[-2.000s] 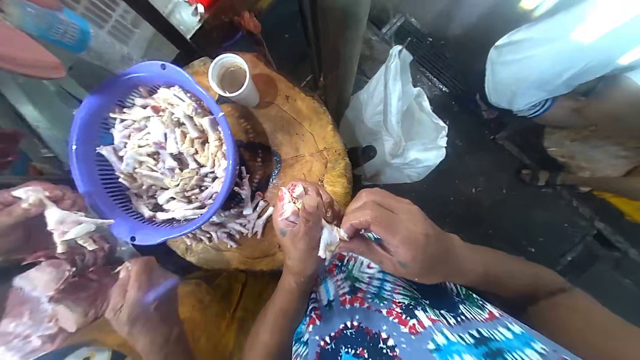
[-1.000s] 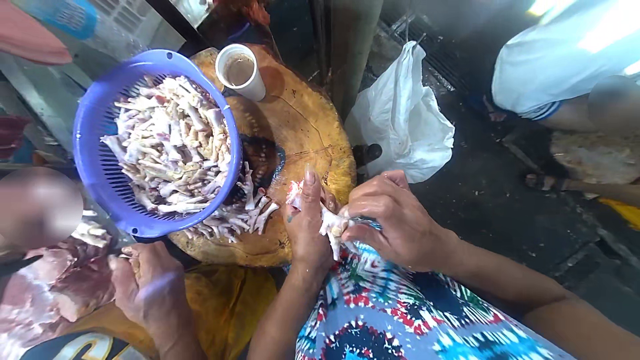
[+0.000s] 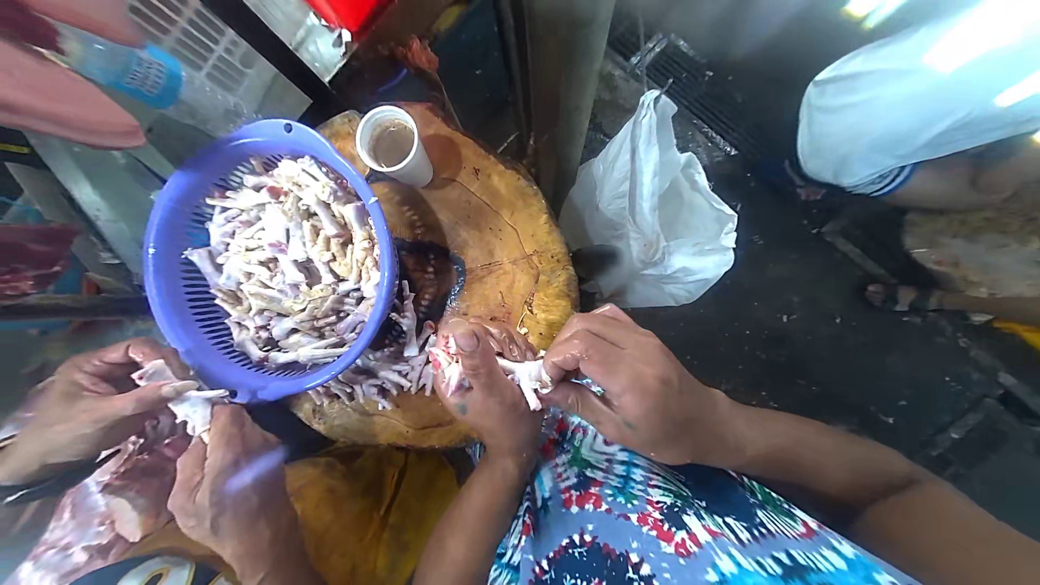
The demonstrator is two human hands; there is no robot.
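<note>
In my left hand (image 3: 491,390) I hold a chicken foot (image 3: 526,375), its cut end reddish near my thumb, over the near right edge of a round wooden chopping block (image 3: 504,252). The fingertips of my right hand (image 3: 626,386) pinch the toes of the same foot. More chicken feet (image 3: 390,378) lie on the block to the left of my hands. A purple plastic colander (image 3: 162,268) heaped with chicken feet (image 3: 292,260) sits at the block's left side.
A white cup (image 3: 414,166) of brown liquid stands on the block's far part. Beyond the block's right side is a white plastic sack (image 3: 658,203). At left a co-worker's hands (image 3: 236,487) hold a chicken foot (image 3: 195,406) above raw meat (image 3: 146,496). Another person (image 3: 886,114) is at upper right.
The chicken foot between my hands has turned from pointing downward to lying more sideways. The co-worker's two hands are now together on a chicken foot beside the colander.
</note>
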